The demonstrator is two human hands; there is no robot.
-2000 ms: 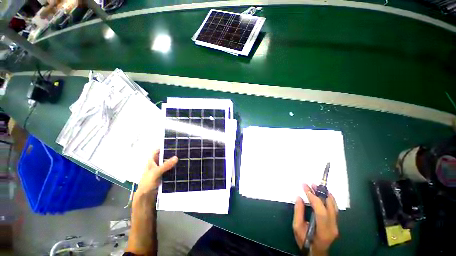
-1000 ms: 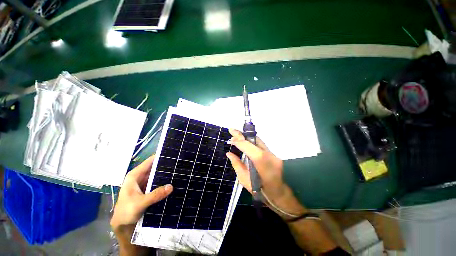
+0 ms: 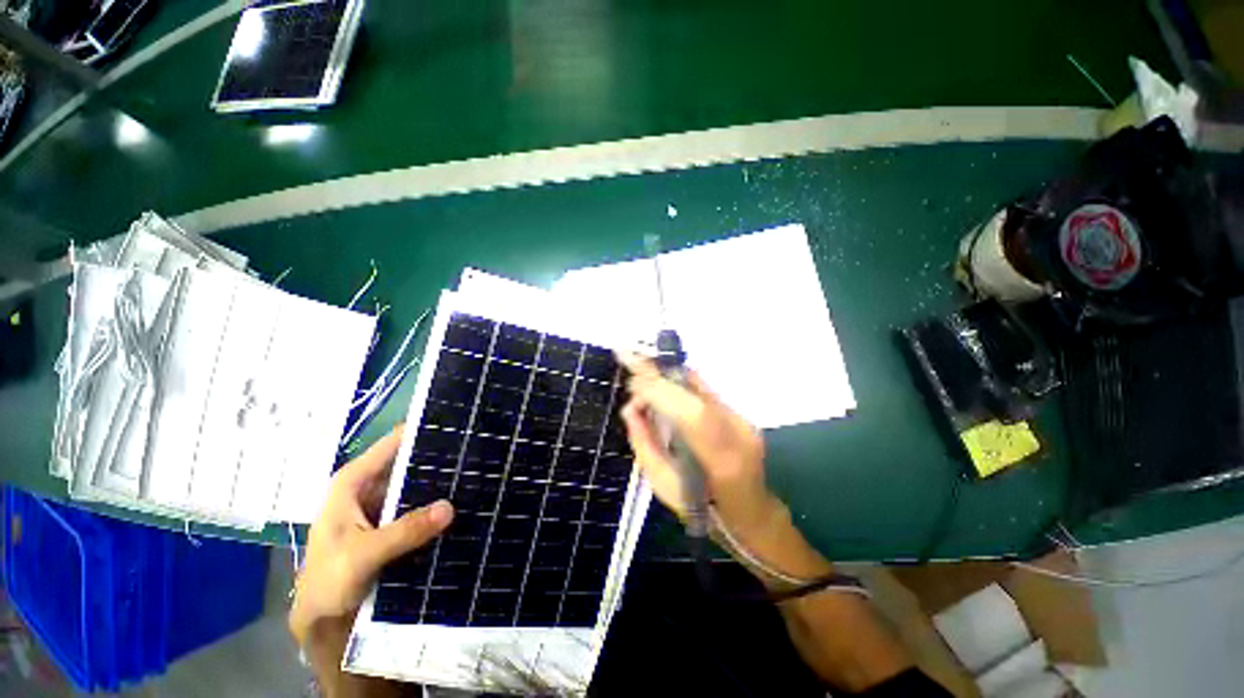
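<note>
Solar panels (image 3: 505, 477), with dark cells, pale grid lines and a white border, are held tilted in front of me, face up; at least one more white edge shows beneath. My left hand (image 3: 362, 539) grips their left edge, thumb on the face. My right hand (image 3: 696, 443) holds the soldering iron (image 3: 686, 471), tip pointing away, blurred; its fingers are at the panel's upper right edge. A neat white panel stack (image 3: 764, 327) lies on the bench behind the right hand. A messy white pile (image 3: 259, 396) with white cables lies at left.
A panel (image 3: 289, 55) lies on the green conveyor beyond the pale rail (image 3: 546, 171). At right are a black fan (image 3: 1100, 247), a pale round tin (image 3: 1003, 259) and a black device with a yellow label (image 3: 1000, 446). Blue crates (image 3: 123, 586) stand at lower left.
The held panels were lifted off the bench area and tilted towards me. My right hand came left from over the white stack to the panel edge, still with the iron. The conveyor panel moved left in view.
</note>
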